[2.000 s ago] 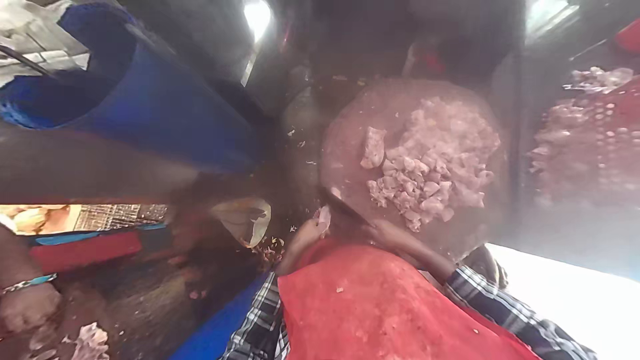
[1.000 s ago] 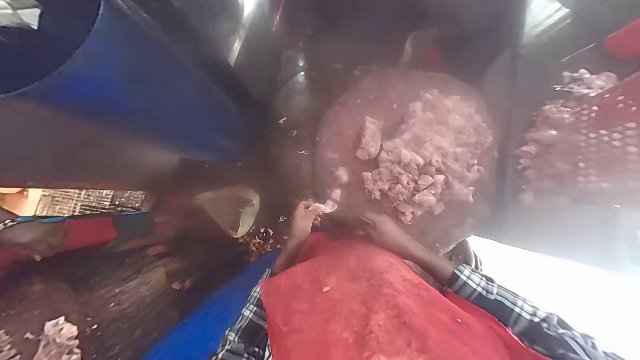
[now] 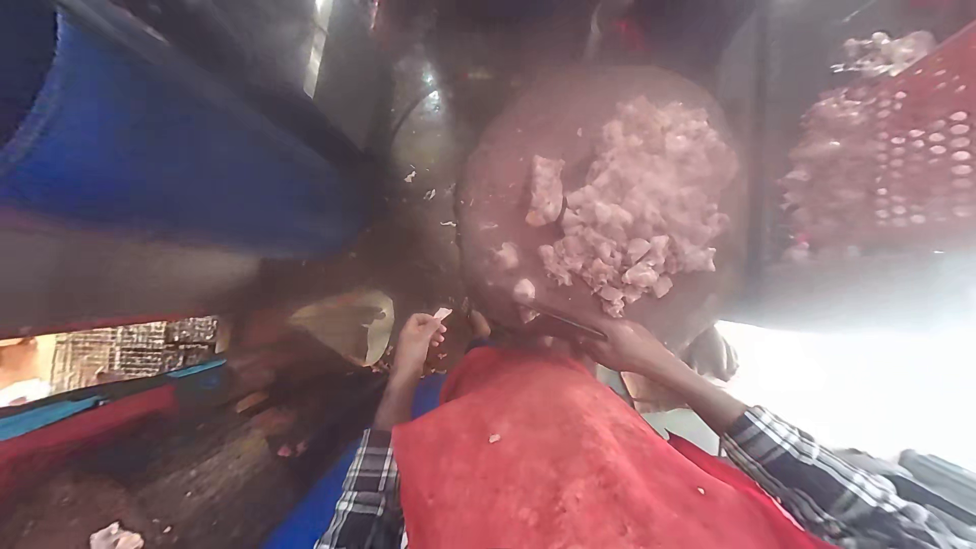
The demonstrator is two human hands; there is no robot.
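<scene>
My left hand pinches a small pale scrap of meat off the left edge of a round chopping block. My right hand is closed around a knife whose blade lies over the block's near edge, pointing left. Small cut pieces lie by the blade tip. A larger strip of raw meat rests left of a heap of chopped meat pieces, which covers the block's right half.
A large blue barrel lies to the left. A pale container is beside my left hand. At the right, a red perforated crate stands by more meat. Meat scraps are at the lower left.
My left hand has moved left, away from the block, with a scrap in its fingers. Small cut pieces now lie near the block's near left edge. The person's arm at far left is out of view.
</scene>
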